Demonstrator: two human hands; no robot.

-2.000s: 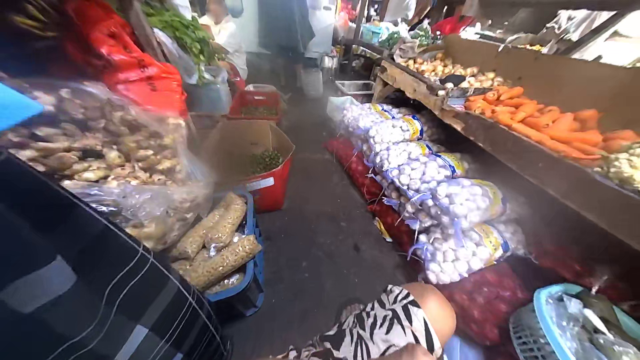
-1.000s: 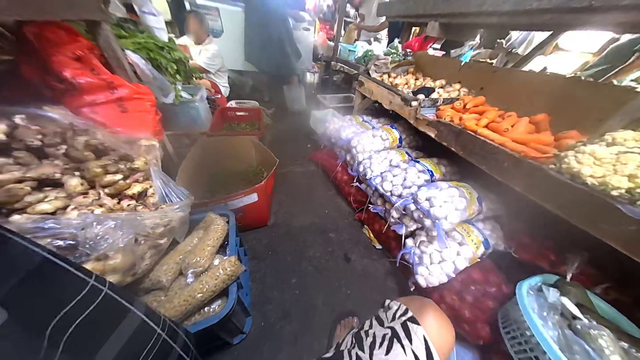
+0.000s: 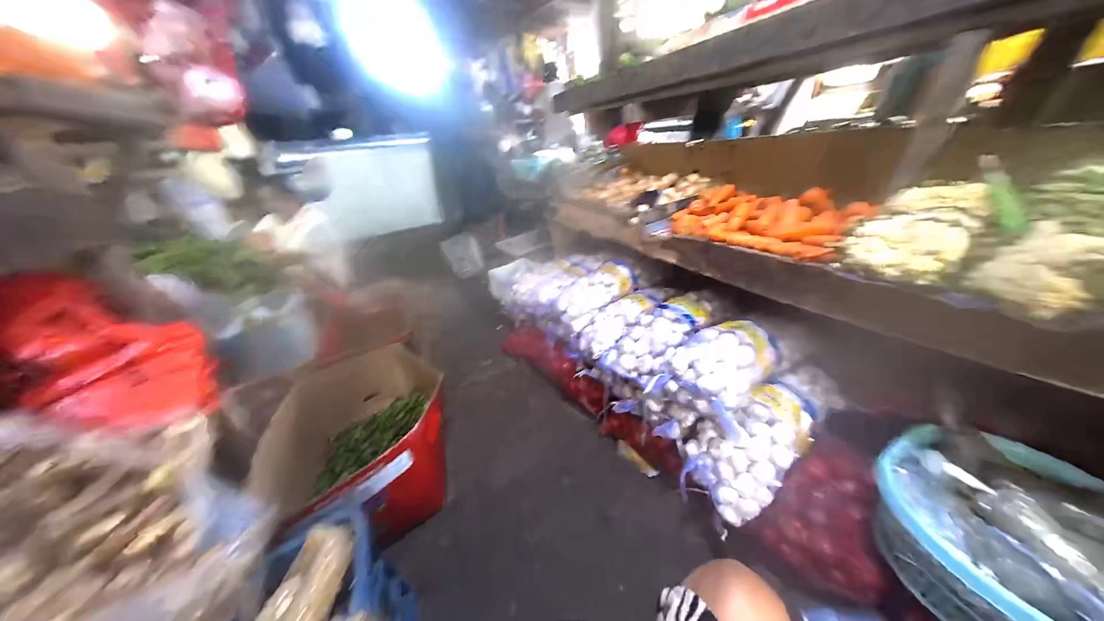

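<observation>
Neither my left hand nor my right hand shows in the head view; only a bare knee with zebra-patterned cloth appears at the bottom edge. Net bags of garlic lie piled along the right of the walkway, on top of red net sacks. Carrots and cauliflower fill the wooden stall above them. On the left, a red container lined with cardboard holds small green produce. Clear plastic holds what looks like ginger root at the lower left.
A blue crate with a filled bag stands beside the red container. At the lower right is a light-blue basket with plastic in it. A red plastic bag lies at left. A blurred person in white is farther back.
The view has swung, now showing more of the cauliflower and the right-hand stall. The dark checked cloth at the lower left in the earlier frames is out of view.
</observation>
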